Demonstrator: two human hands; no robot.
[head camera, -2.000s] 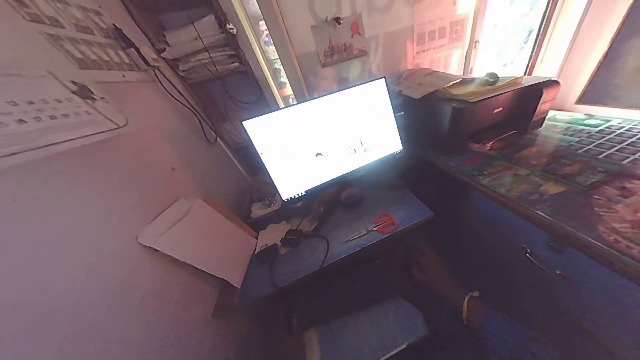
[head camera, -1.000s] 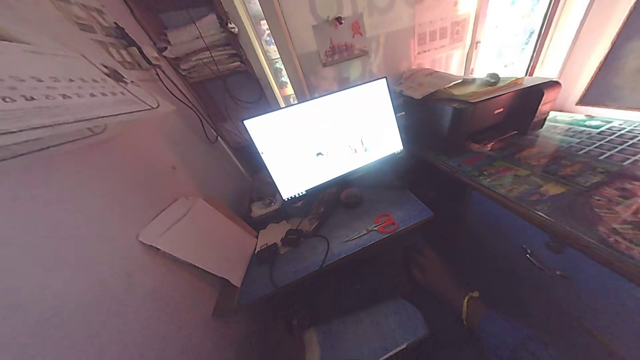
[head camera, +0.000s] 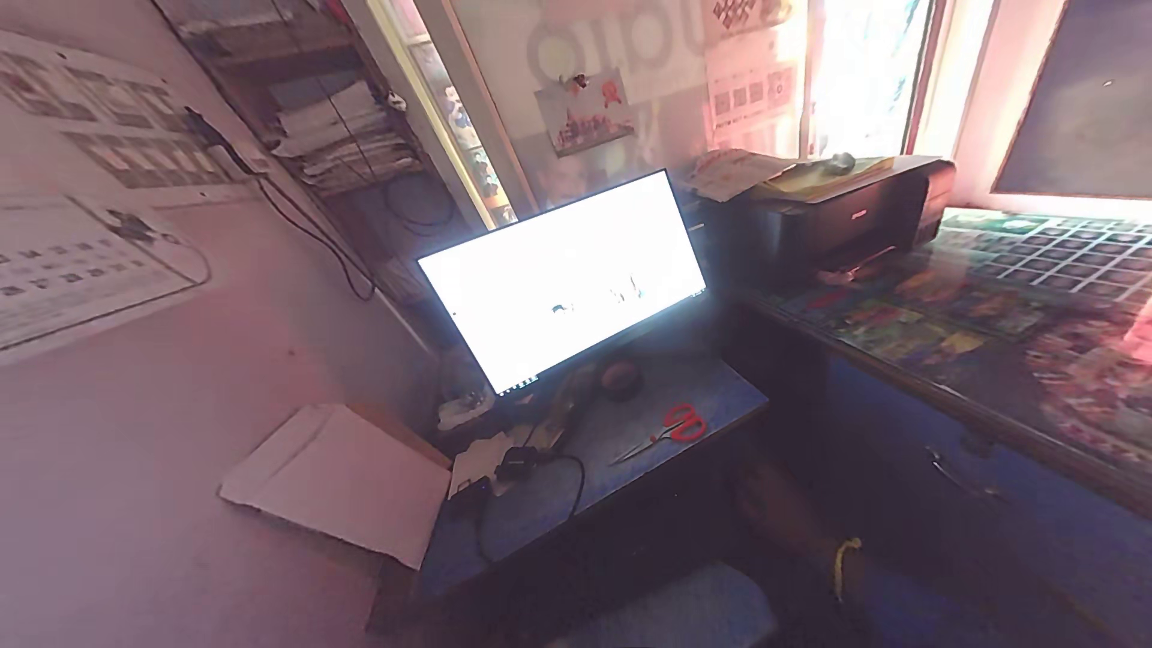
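Note:
My right hand (head camera: 765, 495), with a yellow band (head camera: 843, 567) at the wrist, is low in the dark at the right of the small blue desk (head camera: 630, 486); its fingers are too dim to read, and so is anything under them. Red-handled scissors (head camera: 681, 425) lie on the desk near its front edge, up and left of the hand. Behind them stands a lit monitor (head camera: 576, 279). A black cable with a plug (head camera: 517, 462) rests on the desk's left part, beside some papers. My left hand is out of view.
A black printer (head camera: 846, 225) with papers on top stands on the glass-topped counter (head camera: 954, 333) at the right, above a drawer handle (head camera: 963, 472). A large pale envelope or folder (head camera: 351, 477) leans left of the desk. Stacked papers (head camera: 346, 130) fill a shelf behind. A blue surface (head camera: 675, 612) shows below.

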